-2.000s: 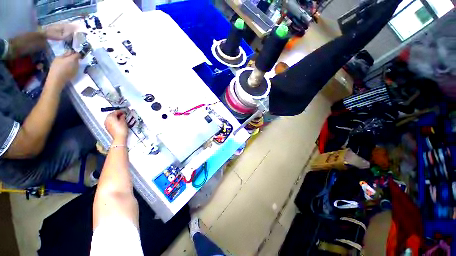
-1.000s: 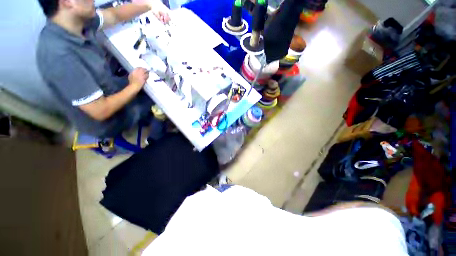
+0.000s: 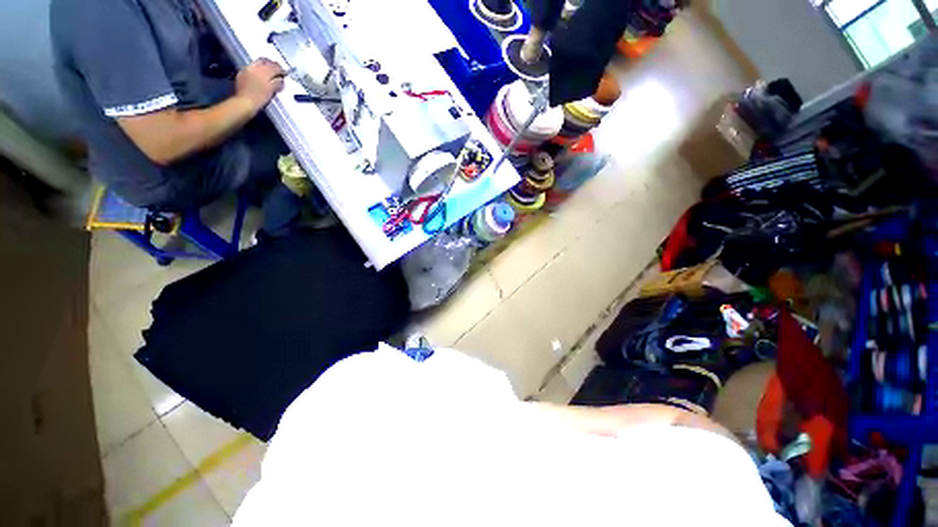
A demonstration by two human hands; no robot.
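Observation:
Neither of my hands shows; my white shirt (image 3: 463, 453) fills the bottom middle, with a strip of bare arm at its upper right edge, its hand hidden. A large matt black fabric stack (image 3: 278, 319) with uneven edges lies low in front of me, beside the stool. Above it stands the white table (image 3: 388, 247) with the sewing machine (image 3: 406, 139). Red-handled scissors (image 3: 420, 212) and a small blue tray (image 3: 382, 214) are at its near corner.
A seated person (image 3: 154, 103) is on a blue stool (image 3: 121, 212), one hand at the machine. Thread cones (image 3: 512, 111) stand beyond the table. A clear plastic bag (image 3: 437, 270) hangs at its end. Dark heaped fabric (image 3: 741, 232) and blue racks (image 3: 864, 340) are right.
My outstretched arm, earlier with its hand at the machine, has left the table. The view has shifted, showing more of the black stack and my shirt. The seated person's one hand stays at the machine.

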